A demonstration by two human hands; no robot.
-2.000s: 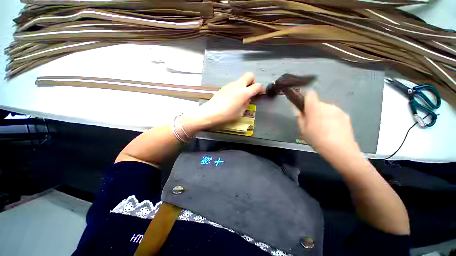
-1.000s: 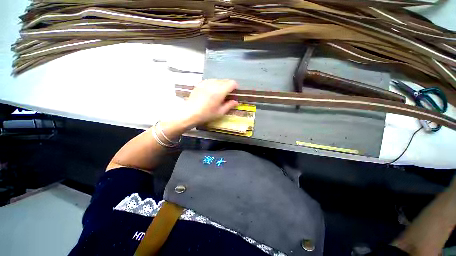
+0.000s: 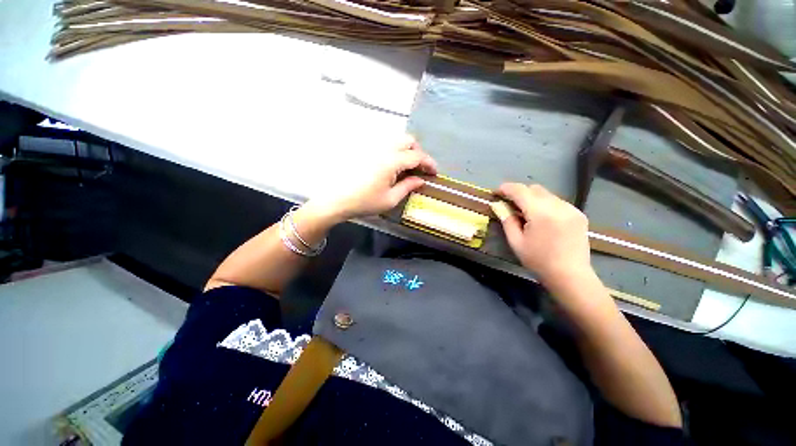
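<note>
A long brown leather strap (image 3: 663,254) with a pale line lies across the grey board and runs off to the right. Its left end lies along the upper bar of the yellow jig (image 3: 443,219) at the board's near edge. My left hand (image 3: 384,181) pinches the strap's end at the jig's upper left corner. My right hand (image 3: 545,228) grips the strap at the jig's upper right corner, its fingers covering part of it. The hammer (image 3: 672,187) rests on the board beyond the strap, right of my right hand.
Large bundles of straps (image 3: 559,39) lie across the back of the table. The grey board (image 3: 489,122) is under the work. Scissors (image 3: 777,244) with teal handles are at the right edge, with a dark cord. A thin yellow strip (image 3: 635,300) lies on the board's near edge. A thin offcut (image 3: 375,104) lies left.
The strap has moved left and nearer, onto the jig's upper bar. My right hand has come back from the lower right and holds the strap. The view has shifted and tilted.
</note>
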